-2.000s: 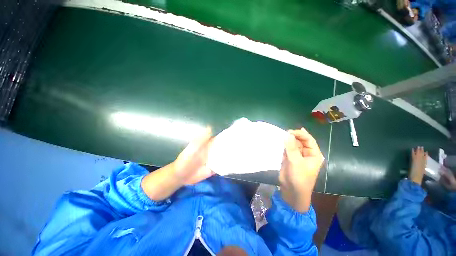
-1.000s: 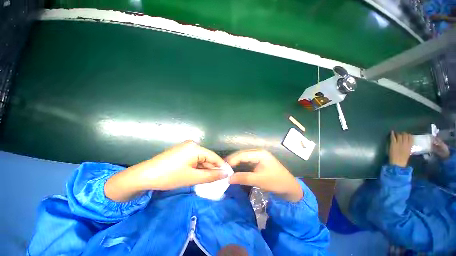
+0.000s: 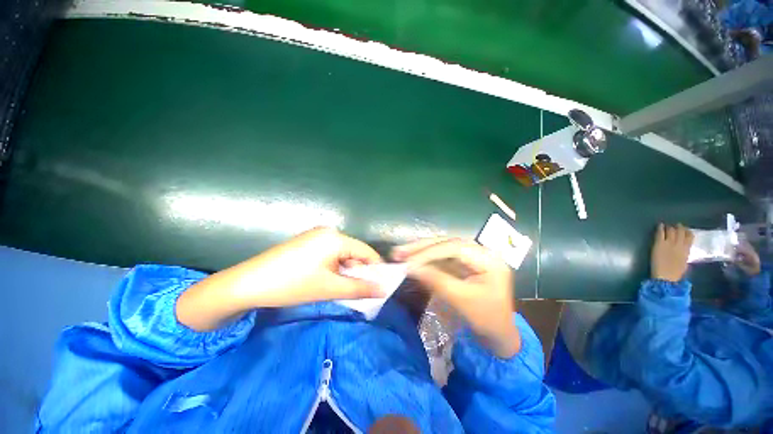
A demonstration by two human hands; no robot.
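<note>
A white wipe [image 3: 379,278] is held in front of my chest, over the bench's near edge. It looks folded small, with one corner hanging down. My left hand [image 3: 315,269] grips it between thumb and fingers. My right hand [image 3: 464,284] is at the wipe's right end, its fingers blurred; I cannot tell if they hold it. No phone shows in my hands.
On the green bench [image 3: 254,127] at the right lie a white card [image 3: 502,240] with a small item on it, a short tan stick [image 3: 502,206], a printed carton [image 3: 551,158], a silver-topped bottle [image 3: 589,141] and a thin white strip [image 3: 578,197]. Another person's hands [image 3: 670,251] hold something whitish at far right.
The wipe was spread wide between both hands, then became a small bundle. Now it sits flatter, pointing right, in my left hand. The card and tan stick came into view from behind my right hand.
</note>
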